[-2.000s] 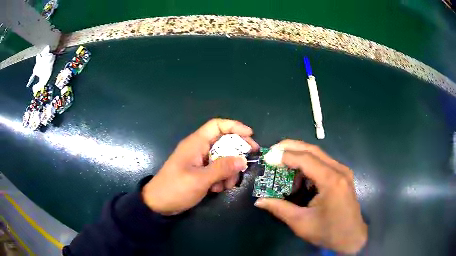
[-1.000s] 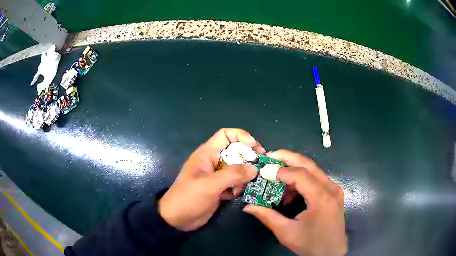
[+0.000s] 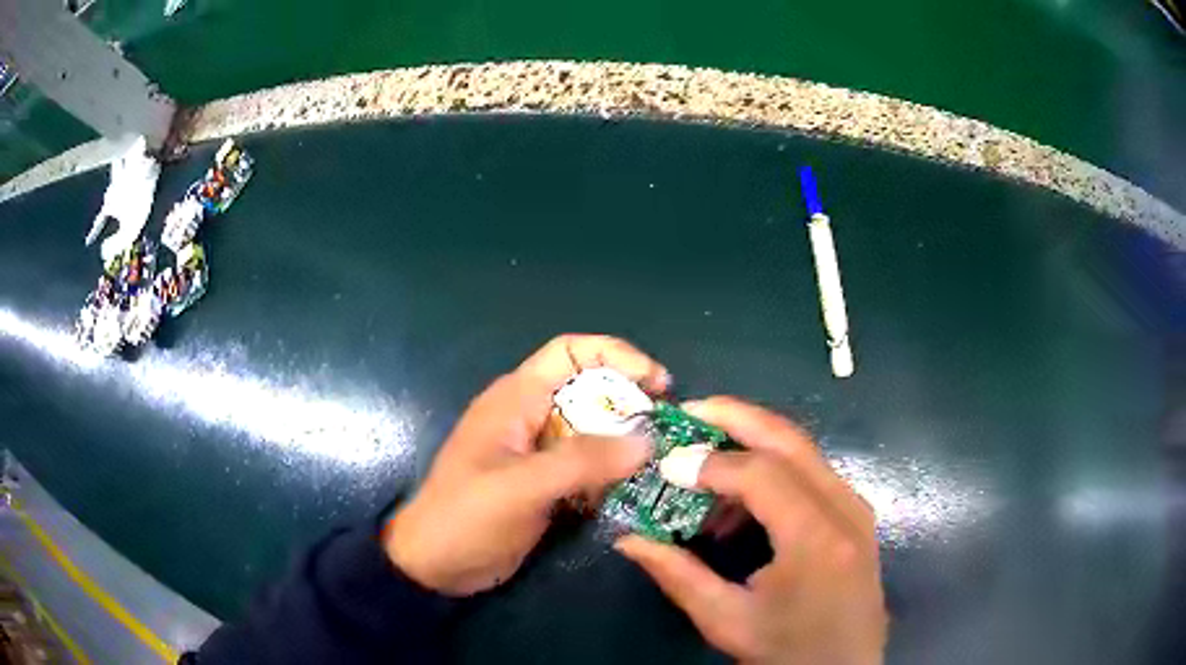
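Observation:
My left hand [image 3: 488, 474] holds a white plastic housing [image 3: 602, 401] between its thumb and fingers, above the dark green bench. My right hand [image 3: 780, 533] holds a green circuit board [image 3: 670, 504] by its edges, with the side bearing small chips facing up. A white cover, perhaps a finger cot [image 3: 685, 465], sits on a right fingertip pressed on the board. The board's upper left edge is close against the housing, beside my left thumb. Fingers hide the undersides of both parts and any wires between them.
A marker-like tool [image 3: 830, 292] with a blue end lies beyond my right hand. At far left, a cluster of subassemblies [image 3: 137, 292] lies near a white glove-like shape [image 3: 129, 195] and a grey pillar [image 3: 85, 72]. A speckled edge [image 3: 585, 88] borders the green conveyor [image 3: 624, 29].
Compared with two seconds ago, the board is closer to the housing and more tilted, and the thin lead between them is no longer visible. Both hands stay on their parts.

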